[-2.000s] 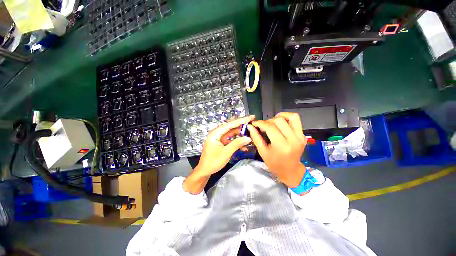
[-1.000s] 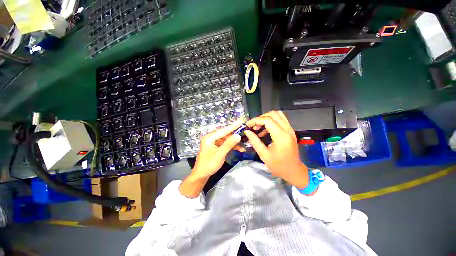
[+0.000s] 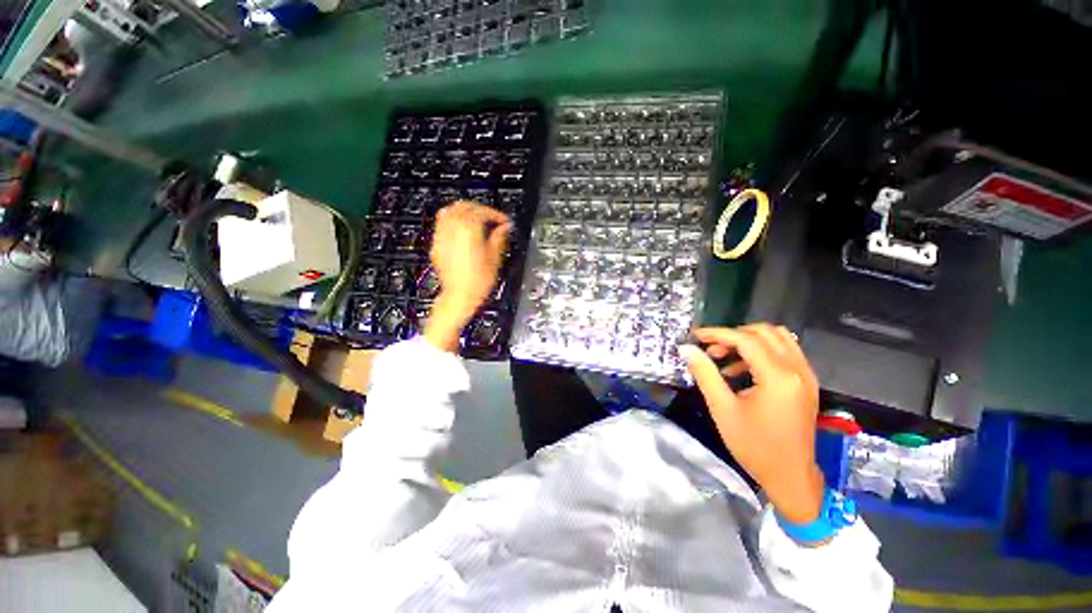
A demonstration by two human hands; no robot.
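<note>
My left hand (image 3: pixel 468 260) is over the black blister tray (image 3: pixel 413 164), blurred, with its fingers bent; whether it holds a module cannot be told. The black tray has large square pockets with dark shiny modules. My right hand (image 3: pixel 759 389) is at the lower right corner of the clear blister tray (image 3: pixel 623 216), thumb and forefinger close together at the tray's edge. Any small piece between them is too small to tell. The clear tray has many small pockets and lies right of the black tray.
The black press machine (image 3: pixel 892 347) stands at the right, with a silver-white fixture (image 3: pixel 898 246) under its labelled head. A yellow tape roll (image 3: pixel 741 224) lies beside the clear tray. A white box (image 3: pixel 278 244) with a black hose (image 3: pixel 216 281) is at the left. A blue bin (image 3: pixel 988 485) holds clear bags.
My hands have parted. My left hand has moved left over the black tray, and my right hand is at the clear tray's corner. The view has turned left, so the bench appears shifted right.
</note>
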